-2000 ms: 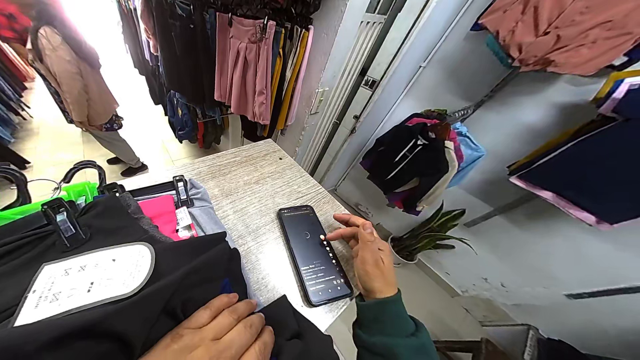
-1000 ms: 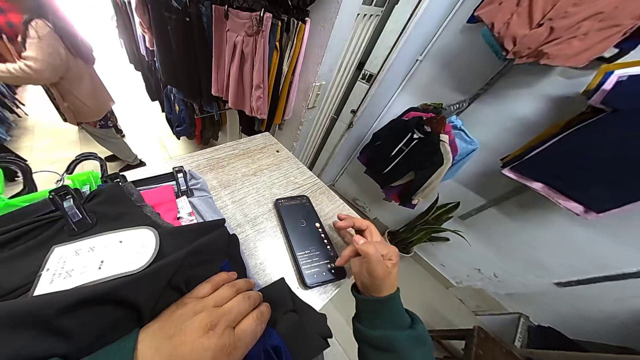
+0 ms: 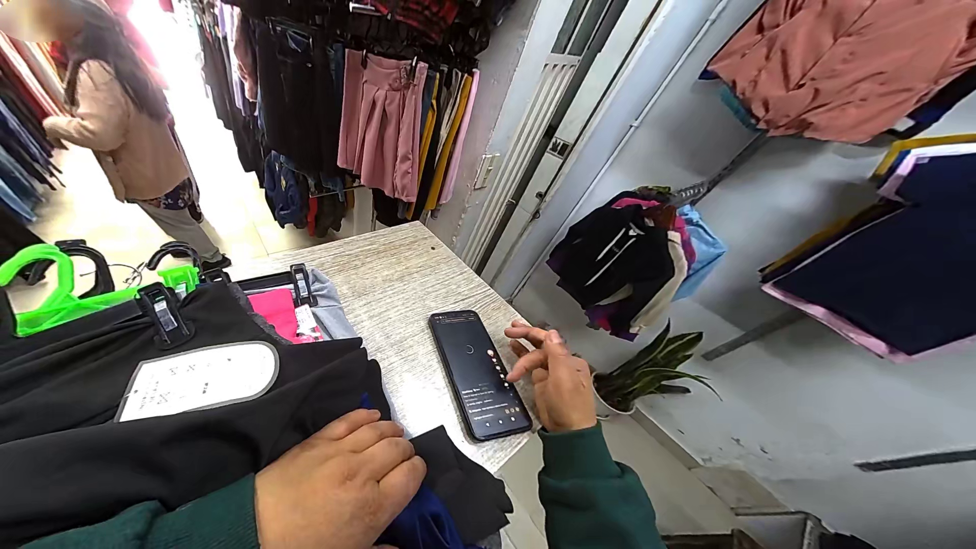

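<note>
A smartphone [image 3: 479,374] with a dark lit screen lies on the light wood-grain table [image 3: 381,263], near its right edge. My right hand [image 3: 560,377] hovers at the phone's right side, fingers bent and apart, holding nothing. Flat on a stack of folded garments rests my left hand [image 3: 343,476]; whether its fingers grip any cloth cannot be told. The top garment is black [image 3: 305,381], with a white tag [image 3: 200,380] and a black clip hanger [image 3: 164,314]. Dark blue cloth [image 3: 427,518] shows beside the left hand. A bright green hanger [image 3: 69,301] lies at the stack's far left.
A person [image 3: 130,130] stands in the aisle at upper left. Pink skirts [image 3: 383,126] and dark clothes hang beyond the table. Hanging garments [image 3: 621,259] and a potted plant [image 3: 648,374] are right of the table, with navy clothing [image 3: 892,259] on the wall.
The person in the aisle has turned and shifted, with an arm now bent forward. My right hand stays beside the phone, its fingers slightly moved. My left hand remains on the garments.
</note>
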